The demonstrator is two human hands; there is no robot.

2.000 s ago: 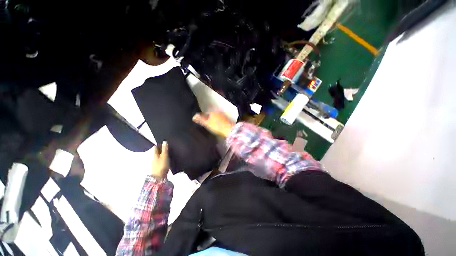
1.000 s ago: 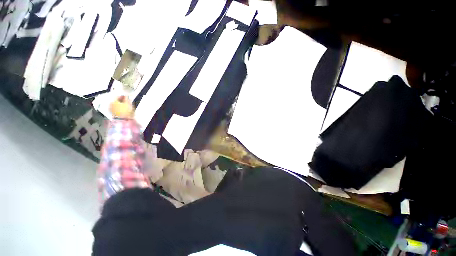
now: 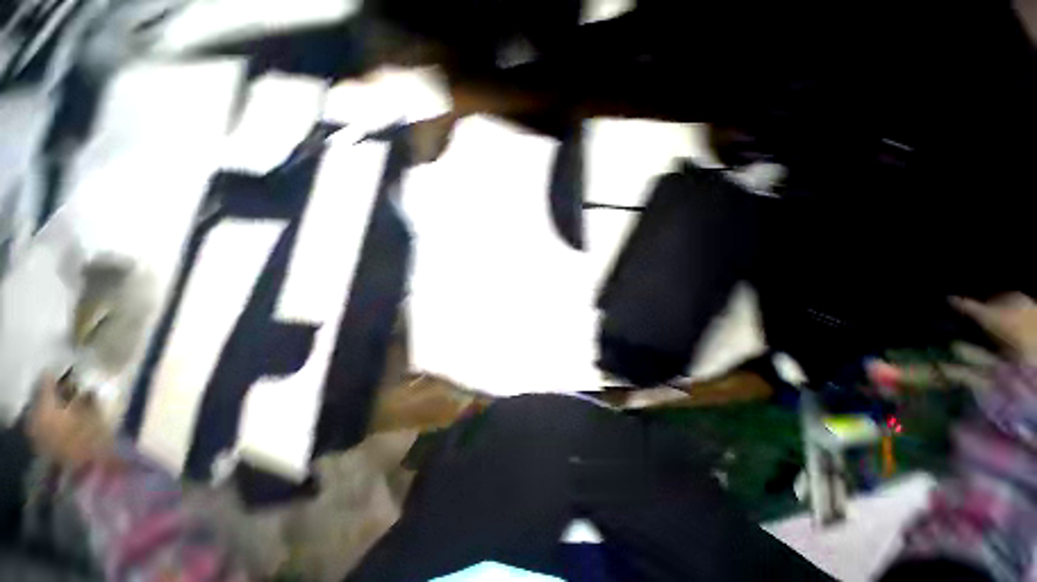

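The view is blurred. A folded black fabric stack (image 3: 671, 273) lies on white paper patterns, right of the middle of the table. A large white pattern piece (image 3: 489, 262) lies to its left. My left hand (image 3: 71, 426) is low at the far left, beside a small tan-grey tray (image 3: 105, 301); blur hides whether it holds anything. My right hand (image 3: 1003, 324) is at the right edge, partly cut off, its fingertips against the dark fabric heap (image 3: 841, 250). Its grip cannot be made out. Neither hand touches the folded stack.
Long narrow black stacks topped with white paper (image 3: 336, 233) lie left of the middle. Crumpled paper scraps (image 3: 341, 506) are below the table edge. A metal-framed tool (image 3: 824, 455) stands at lower right over green floor. Black fabric fills the far side.
The view has swung from the right end to the left, then partly back. Both hands have left the folded black stack. My left hand is now lower at the left; my right hand has reappeared at far right.
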